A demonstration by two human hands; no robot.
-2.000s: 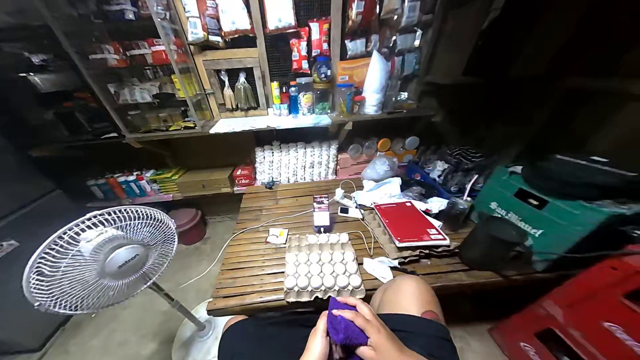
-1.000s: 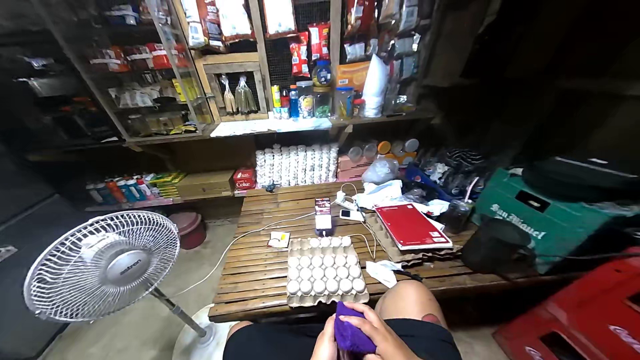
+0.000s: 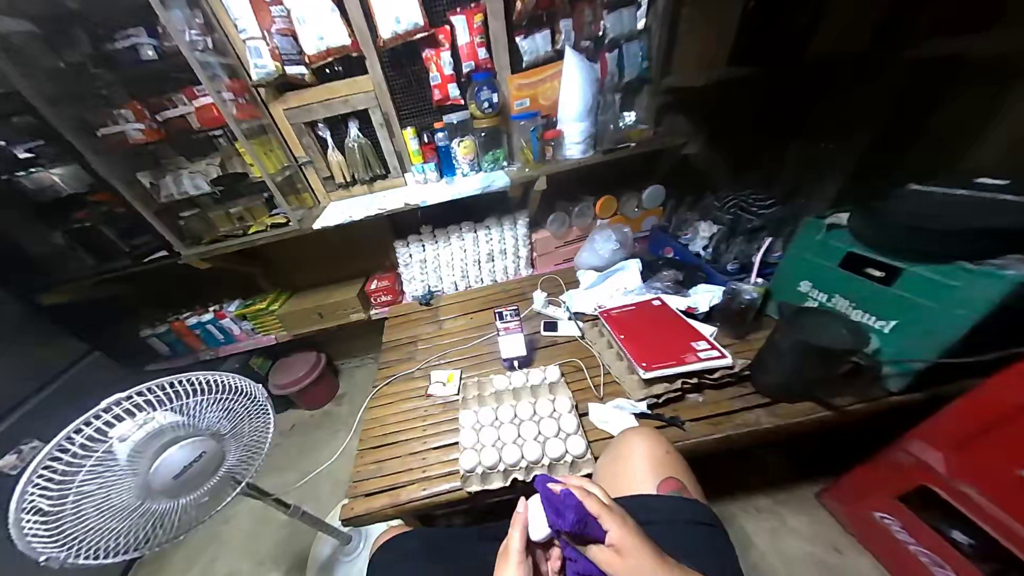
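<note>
Just above my lap, my left hand (image 3: 522, 544) holds a white egg (image 3: 538, 518) by its left and lower side. My right hand (image 3: 612, 528) grips a purple cloth (image 3: 570, 512), which presses against the egg's right side. Beyond both hands, at the near edge of a bamboo-slat table (image 3: 416, 424), lies a cardboard egg tray (image 3: 524, 478). White eggs (image 3: 526, 430) fill its near rows and part of its far row; some cups between them hold no egg.
A phone (image 3: 510, 332) stands behind the tray, with a charging cable. A red notebook (image 3: 662, 336) lies on another egg tray (image 3: 620, 364) at the right. A white fan (image 3: 144, 468) stands at the left, a green crate (image 3: 848, 296) and a red crate (image 3: 944, 480) at the right.
A white egg now shows between my hands, where the earlier frames show mainly the purple cloth. My hands have stayed near my lap.
</note>
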